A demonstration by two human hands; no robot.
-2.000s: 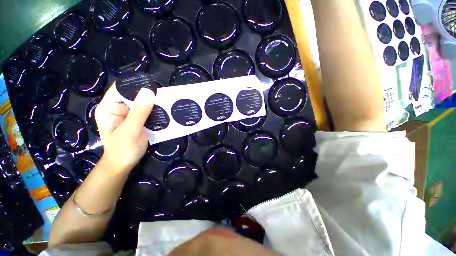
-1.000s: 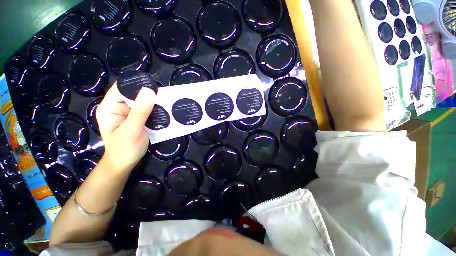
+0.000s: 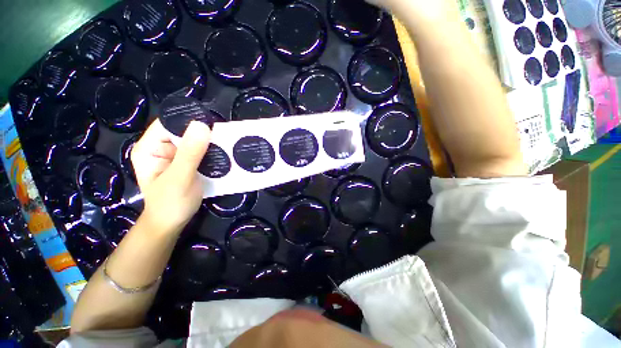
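Note:
My left hand (image 3: 170,170) grips the left end of a white label strip (image 3: 279,178), thumb on top. The strip bears a row of round matt black labels (image 3: 298,147); the leftmost one is by my thumb and stands partly past the strip's edge. The strip lies over a large glossy black tray (image 3: 235,54) with rows of round shapes. Some circles at the upper left carry pale print. My right hand (image 3: 398,5) is at the top edge, mostly cut off, beyond the tray's upper right; whether it holds anything is hidden.
A white sheet with black circles (image 3: 543,34) lies at the upper right on printed papers (image 3: 579,129). A fan (image 3: 609,24) is at the far right corner. A blue and orange printed strip (image 3: 48,238) runs along the tray's left. A brown box (image 3: 577,204) is at the right.
My right forearm has swung left and lower, so part of my right hand shows at the top edge. The strip's right end has tilted slightly. My left hand keeps its grip.

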